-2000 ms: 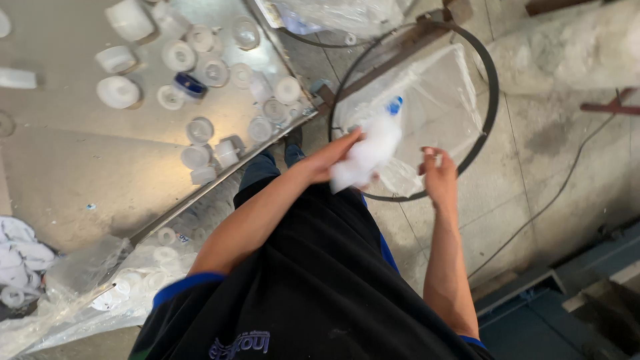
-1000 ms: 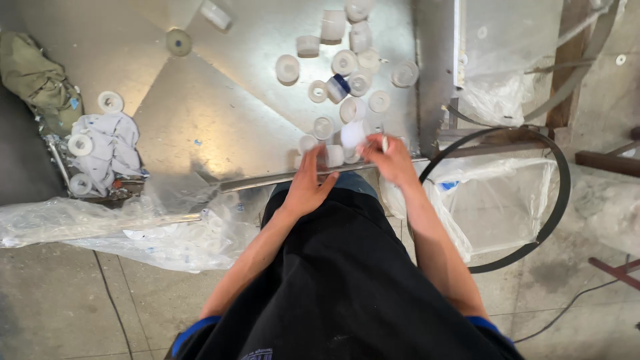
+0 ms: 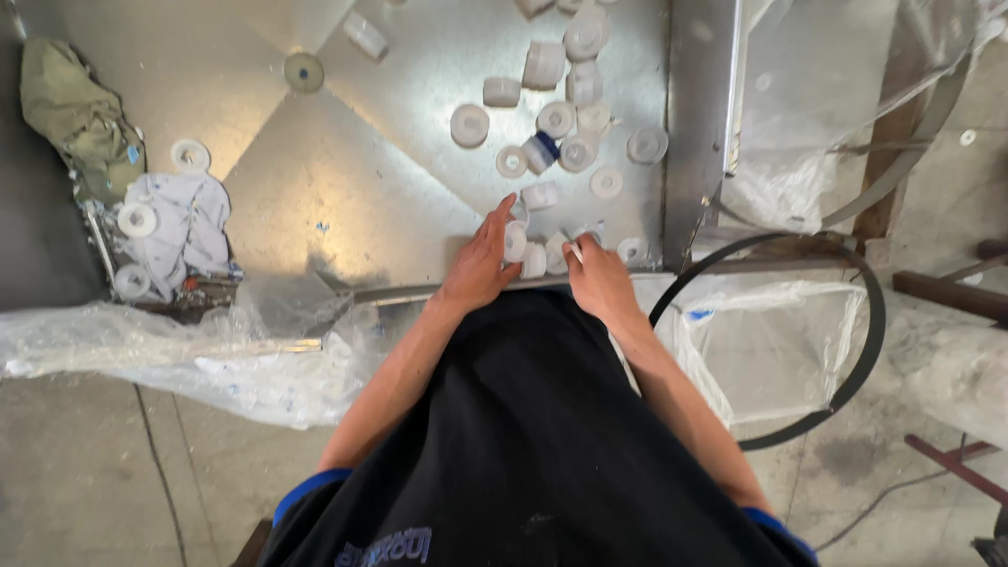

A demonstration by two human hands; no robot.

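At the near edge of the sheet-metal table [image 3: 346,197], my left hand [image 3: 478,264] has its fingers spread against a translucent white plastic spool [image 3: 514,240]. My right hand [image 3: 598,276] grips a thin white object [image 3: 576,251], perhaps a small tool, over a pale piece [image 3: 557,253] between the hands. Another white spool [image 3: 534,260] lies beside my left thumb. Just beyond are a white plastic part [image 3: 540,195] and one with a dark blue band [image 3: 541,152], among several white round parts [image 3: 579,152].
A green cloth [image 3: 79,118] and a pale cloth [image 3: 177,228] with white rings lie at the left. Clear plastic sheeting [image 3: 260,378] hangs from the near edge. To the right, a black hoop [image 3: 874,331] holds a clear bag [image 3: 772,354]. A cable [image 3: 161,472] crosses the floor.
Two seconds ago my hands were by the hooped bag with a blurred white object; now both are at the table's near edge. The white piece lifted one second ago is lower. The view has swung round.
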